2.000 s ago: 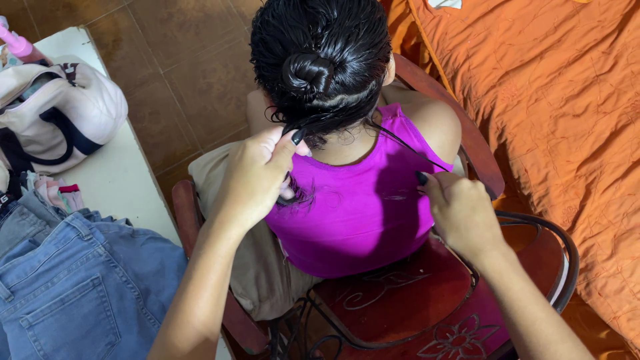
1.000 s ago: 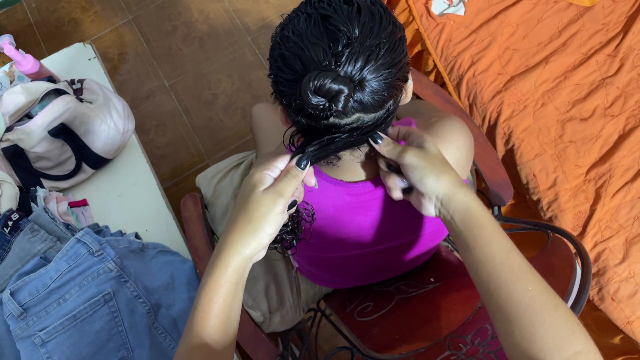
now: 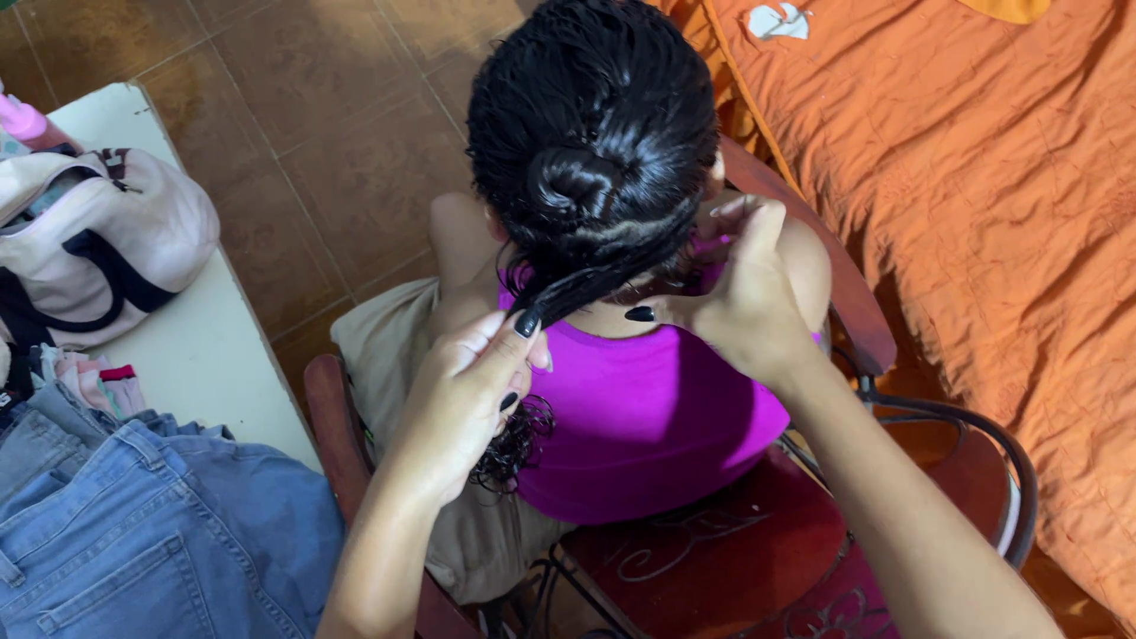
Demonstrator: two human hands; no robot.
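A person in a magenta sleeveless top (image 3: 648, 426) sits with their back to me. Their wet black hair (image 3: 595, 98) has a small coiled bun (image 3: 572, 182) at the back of the head. My left hand (image 3: 484, 382) grips the lower section of hair (image 3: 586, 280), gathered toward the left; its curly ends (image 3: 519, 444) hang below my fingers. At the right side of the neck is my right hand (image 3: 741, 293), thumb and fingers apart, with the fingertips partly hidden near the hair and shoulder. I see nothing held in it.
The person sits on a chair with a reddish wooden armrest (image 3: 337, 435) and dark metal frame (image 3: 985, 422). On the left, a white table (image 3: 222, 355) bears a pale bag (image 3: 169, 204), a pink bottle (image 3: 31, 124) and blue jeans (image 3: 177, 532). An orange bedspread (image 3: 1003, 222) lies at right.
Two seconds ago my right hand was farther from the neck with a thin strand stretched toward it. It has come to the neck, and its fingers have spread since one second ago.
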